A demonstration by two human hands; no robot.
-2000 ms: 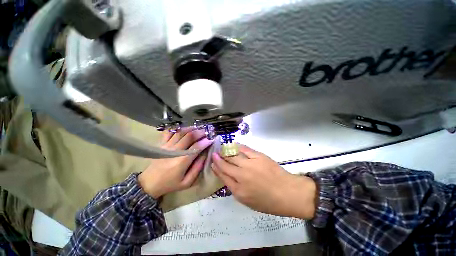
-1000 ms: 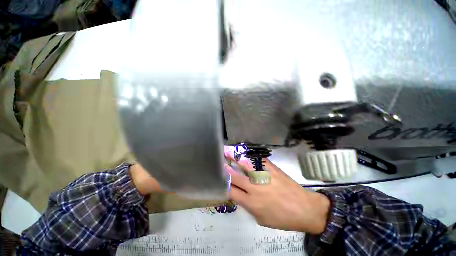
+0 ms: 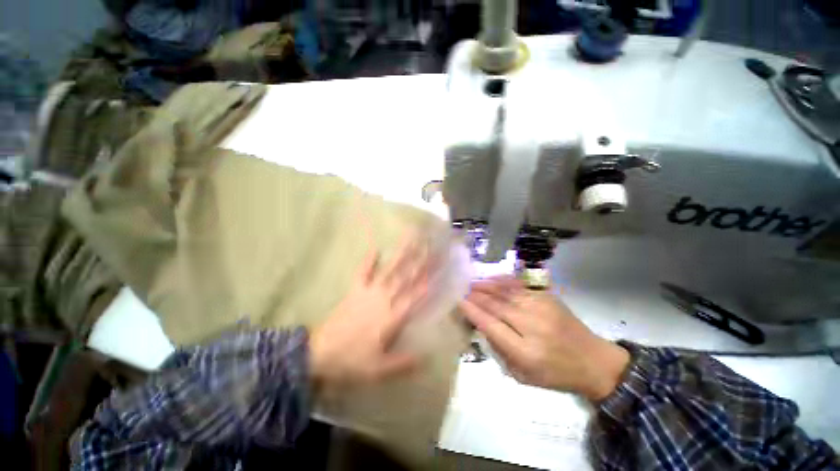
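Observation:
A large tan cloth panel (image 3: 267, 248) lies on the white machine table, its right edge by the lit needle area (image 3: 484, 262). My left hand (image 3: 368, 327) lies spread and blurred on top of the cloth, left of the needle. My right hand (image 3: 543, 345) is at the cloth's right edge, just below the needle and the small cream knob (image 3: 535, 277). Its fingertips are at the cloth edge; whether they pinch it cannot be told. The white-grey sewing machine head (image 3: 682, 138) stands above. The presser foot is too small and glaring to make out.
Black thread snips (image 3: 714, 313) lie on the bed right of my right hand. A white ridged knob (image 3: 602, 196) sticks out of the machine face. Tan cloth bundles (image 3: 60, 221) are at the left, beyond the table edge. Dark, blurred workshop items stand behind.
The view has moved back, showing more of the machine and table. The cloth now reaches the table's front edge. My left hand, mostly hidden a second ago, now lies flat on the cloth.

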